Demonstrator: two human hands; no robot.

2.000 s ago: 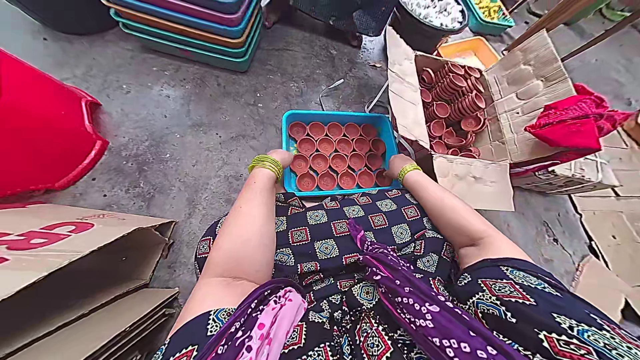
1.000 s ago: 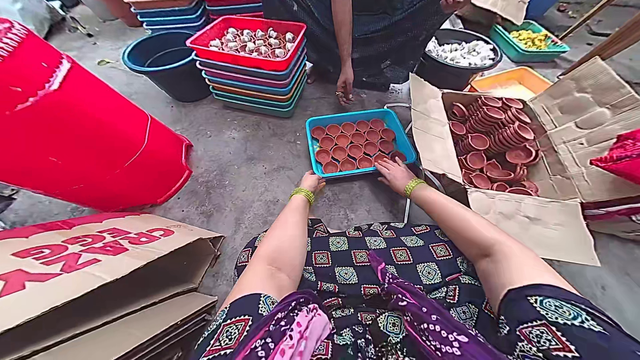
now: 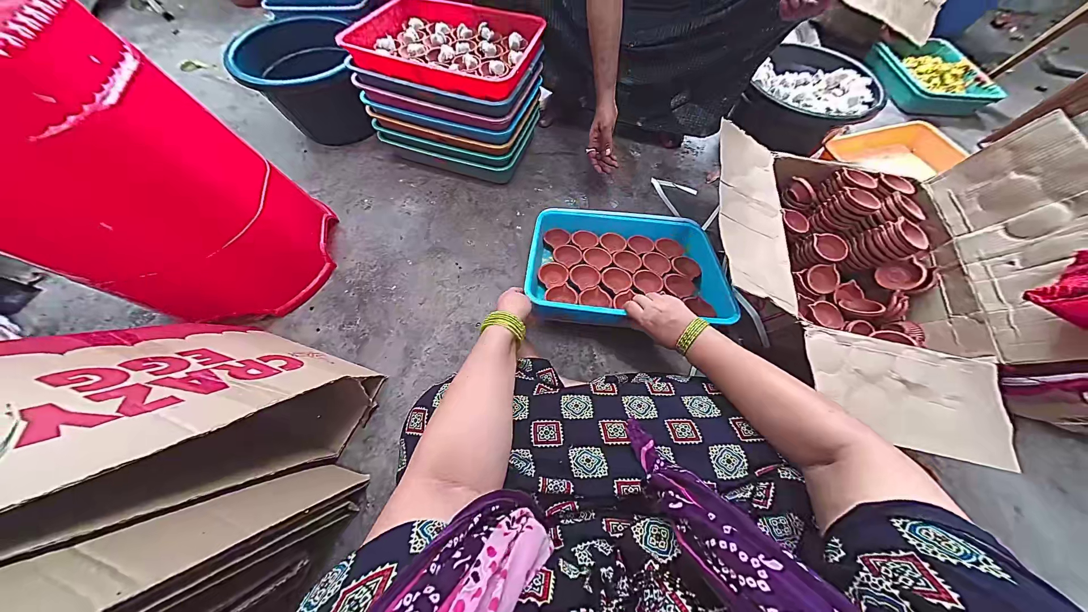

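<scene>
A blue plastic tray (image 3: 722,289) holds rows of small red-brown clay cups (image 3: 616,279) with pinched lips, and it rests on the ground in front of my knees. At its near left corner is my left hand (image 3: 515,306), partly turned from view, with its fingers against the edge. My right hand (image 3: 661,316) lies over the near rim, thumb and fingers reaching the front row of cups. To the right, an open cardboard box (image 3: 897,395) contains many stacked clay cups (image 3: 858,221).
Across from me is another person's hand (image 3: 603,140). A red tray (image 3: 442,78) of filled cups tops a stack of trays beside a dark tub (image 3: 314,110). Folded cartons (image 3: 170,382) and a red container (image 3: 170,170) stand left; a black tub (image 3: 807,115) holds white material.
The blue tray has moved forward, away from my lap, with both my hands at it. My right hand has shifted from its right side to the near rim. The view has tilted up.
</scene>
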